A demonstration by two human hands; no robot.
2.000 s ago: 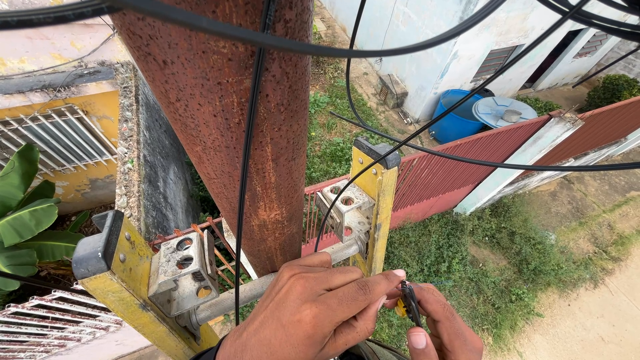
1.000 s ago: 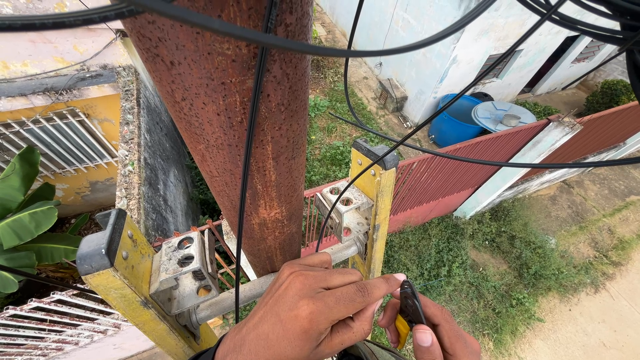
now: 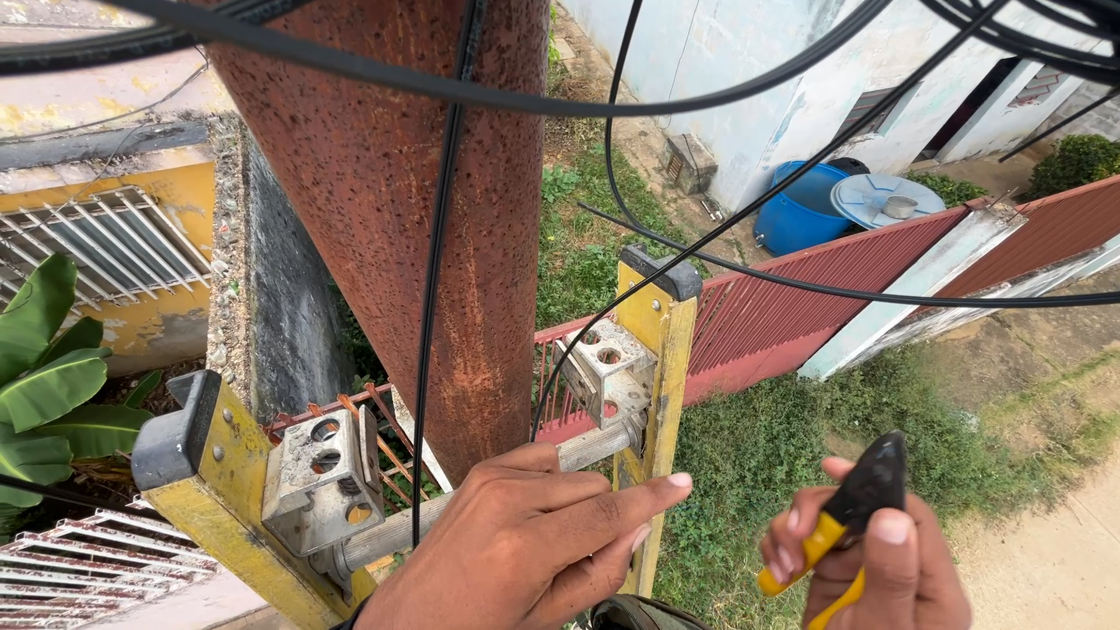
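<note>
My right hand [image 3: 884, 560] grips a hand tool with yellow handles and a black head [image 3: 868, 490], which looks like pliers or cutters; its head points up. Left of it, my left hand [image 3: 534, 534] lies over the top rung [image 3: 394, 535] of a yellow ladder [image 3: 661, 385], its index finger stretched toward the right. Its fingers are bent beneath, and whether they pinch something small cannot be told. Metal brackets with round holes [image 3: 322, 477] sit inside both ladder rails. Behind the ladder rises a rusty metal pole [image 3: 437, 245].
Black cables [image 3: 435, 262] run down past the pole, and more loop across the top. One cable end [image 3: 584, 206] hangs free right of the pole. Far below are a red fence [image 3: 787, 332], a blue barrel [image 3: 801, 214], a wall [image 3: 289, 289] and banana leaves [image 3: 44, 394].
My right hand has moved right, away from my left hand, with the yellow-handled tool held in it. My left hand has stayed over the rung.
</note>
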